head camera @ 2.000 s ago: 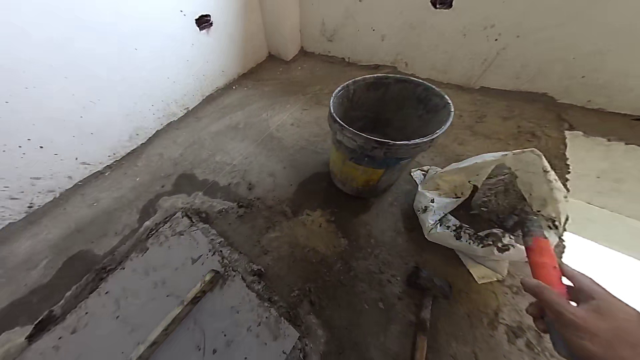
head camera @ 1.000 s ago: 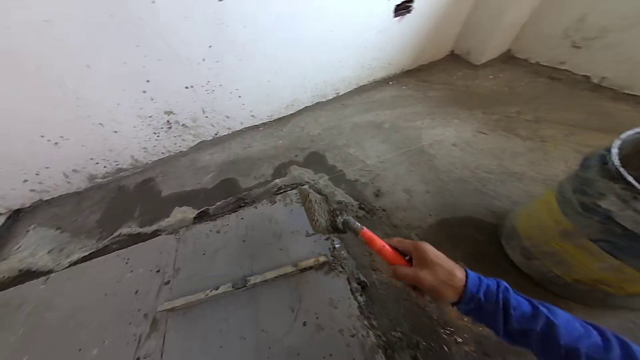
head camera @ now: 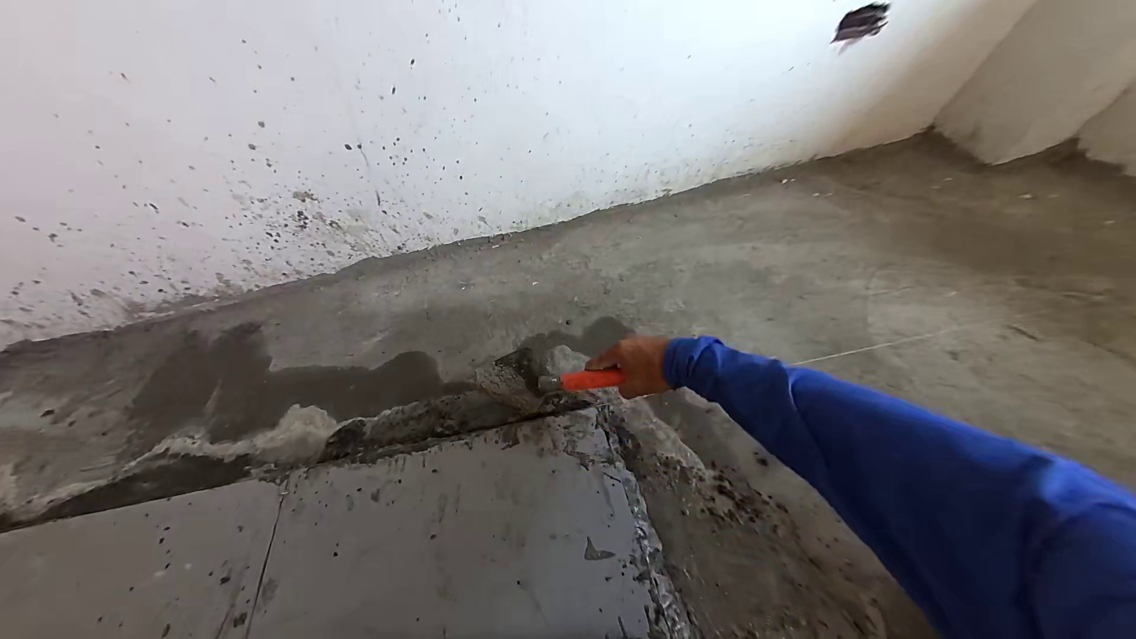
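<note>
My right hand (head camera: pixel 641 365), in a blue sleeve, grips the red handle of a mortar-coated trowel (head camera: pixel 590 380). The trowel's blade lies low at the far edge of a grey floor tile (head camera: pixel 461 524), over a rough strip of mortar (head camera: pixel 417 422) that runs along that edge. More mortar spreads beyond the tile's right edge. A second tile (head camera: pixel 133 559) adjoins it on the left, with a narrow joint between them. My left hand is out of view.
A white wall (head camera: pixel 532 106) spattered with mortar rises behind the bare concrete floor (head camera: pixel 754 240). Dark wet patches (head camera: pixel 355 382) mark the floor near the tiles. A pale string (head camera: pixel 887 343) lies across the floor at the right.
The trowel has gone from the white bag at the bucket to the tile's corner, then along its far edge. The stick seen on the tile earlier is no longer in view. The view has swung left.
</note>
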